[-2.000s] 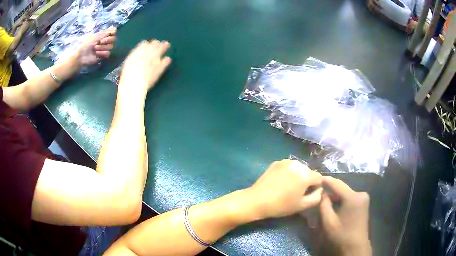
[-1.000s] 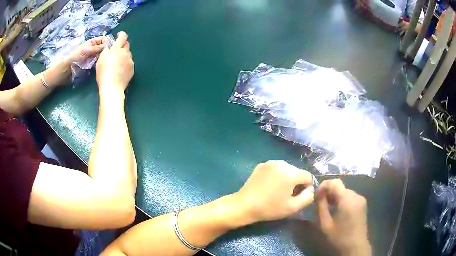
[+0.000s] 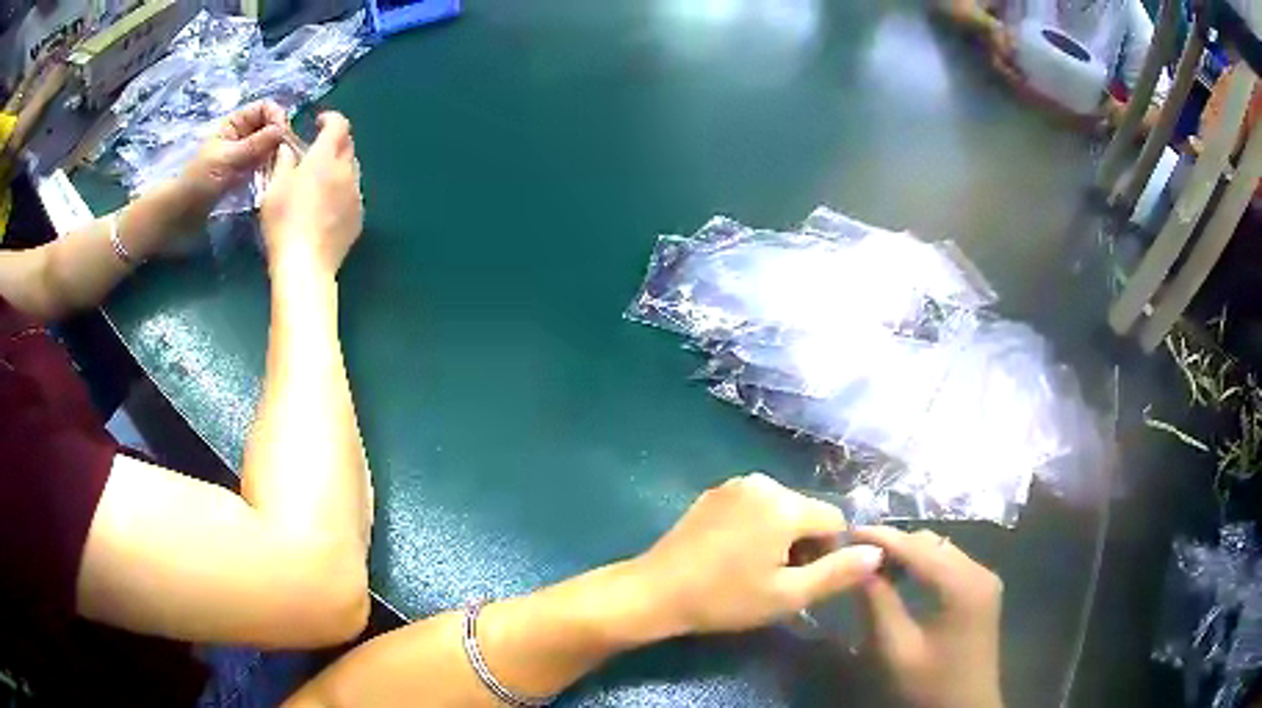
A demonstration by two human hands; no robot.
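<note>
My left hand [image 3: 741,556], with a bracelet on its wrist, is at the lower centre, its thumb and finger pinched on a small clear bag [image 3: 865,505]. My right hand [image 3: 944,609] meets it from the right, its fingertips at the same bag. The bag is mostly hidden by my fingers, and faint film shows below them. A small dark part shows between the fingers; I cannot tell what it is. A large heap of overlapping clear bags [image 3: 886,353] lies just beyond my hands, glaring white.
At left, a co-worker's bare arms [image 3: 312,374] reach over the green bench [image 3: 485,277], hands by another bag heap [image 3: 180,97]. A blue holder [image 3: 413,14] is at the far edge. Crumpled bags [image 3: 1225,595], yellow-green strips [image 3: 1204,394] and pale bars [image 3: 1190,208] are at right.
A thin orange-brown strip seen beside my fingertips one second ago no longer shows. My hands stay together, slightly lower in view. The co-worker's hands have come together since two seconds ago.
</note>
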